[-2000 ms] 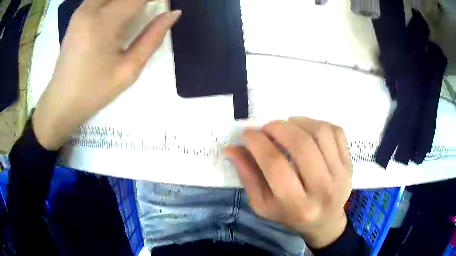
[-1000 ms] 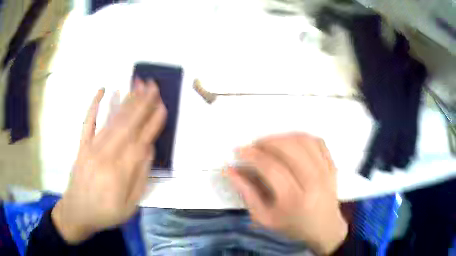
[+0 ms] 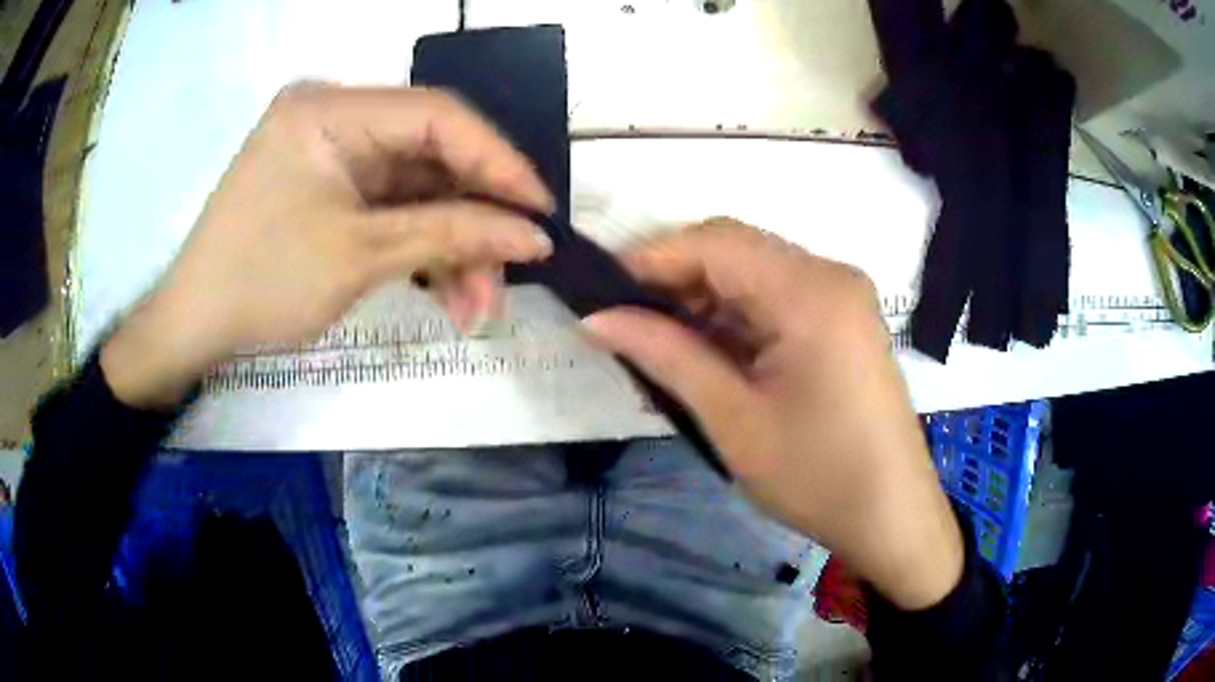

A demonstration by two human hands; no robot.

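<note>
A dark fabric strip (image 3: 596, 276) is held in the air between both hands, slanting down to the right. My left hand (image 3: 360, 220) pinches its upper end between thumb and finger. My right hand (image 3: 786, 360) grips it lower down, and its tail hangs past the table's near edge. A dark fabric panel (image 3: 500, 93) with rounded corners lies flat on the white table behind the strip; its lower part is partly hidden by my left hand.
A pile of dark strips (image 3: 999, 200) lies at the right. Scissors with yellow-gold handles (image 3: 1179, 253) lie at the far right. A printed ruler (image 3: 307, 362) runs along the near edge. Dark pieces (image 3: 29, 200) lie far left. A blue basket (image 3: 986, 460) is below right.
The hands have come together and now hold a strip between them. The panel that was under my left hand now lies farther up the table. The camera view has shifted, showing the scissors.
</note>
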